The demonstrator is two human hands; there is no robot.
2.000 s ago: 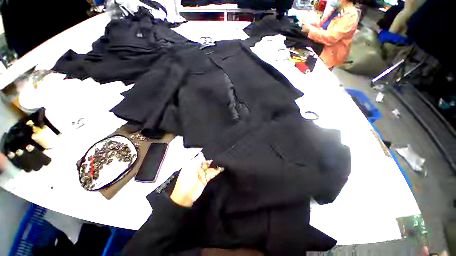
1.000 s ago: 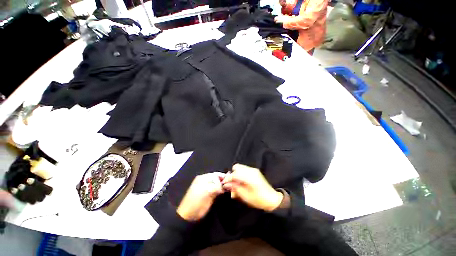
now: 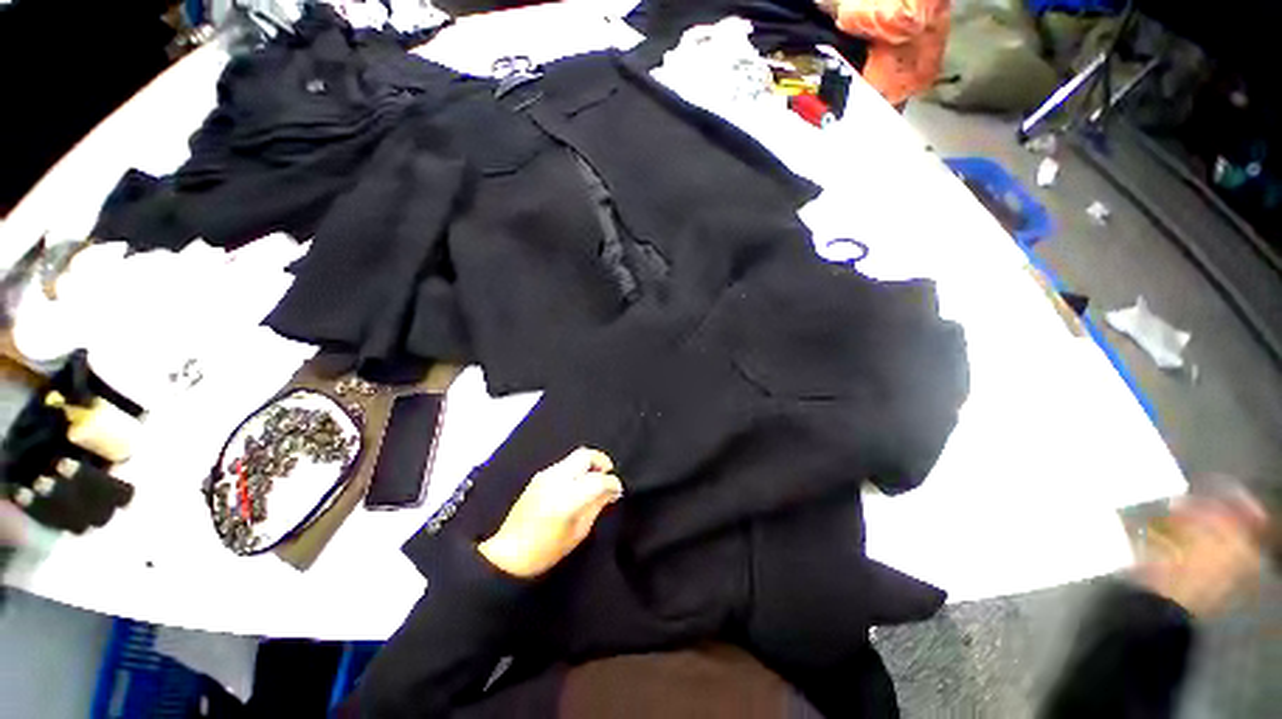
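A black jacket (image 3: 787, 365) lies over the near table edge and my lap. My left hand (image 3: 555, 516) is on its front edge, fingers bent together on the cloth. My right hand (image 3: 1212, 545) is blurred, far out to the right beyond the table edge; whether it holds something cannot be told. A row of small shiny buttons (image 3: 451, 506) shows on a sleeve cuff left of my left hand. A round white tray (image 3: 298, 499) of small metallic pieces with a red bit stands at the left.
A smartphone (image 3: 405, 450) lies beside the tray. More dark jackets (image 3: 380, 155) spread beyond. Pale crumpled cloth (image 3: 197, 302) and a black-and-yellow item (image 3: 63, 447) are at the left. A blue crate (image 3: 152, 674) is below. A person's orange sleeve (image 3: 904, 28) is at the far side.
My right hand has left my left hand at the jacket's front edge and moved far out to the right. My left hand has stayed at the cloth. The view has shifted slightly.
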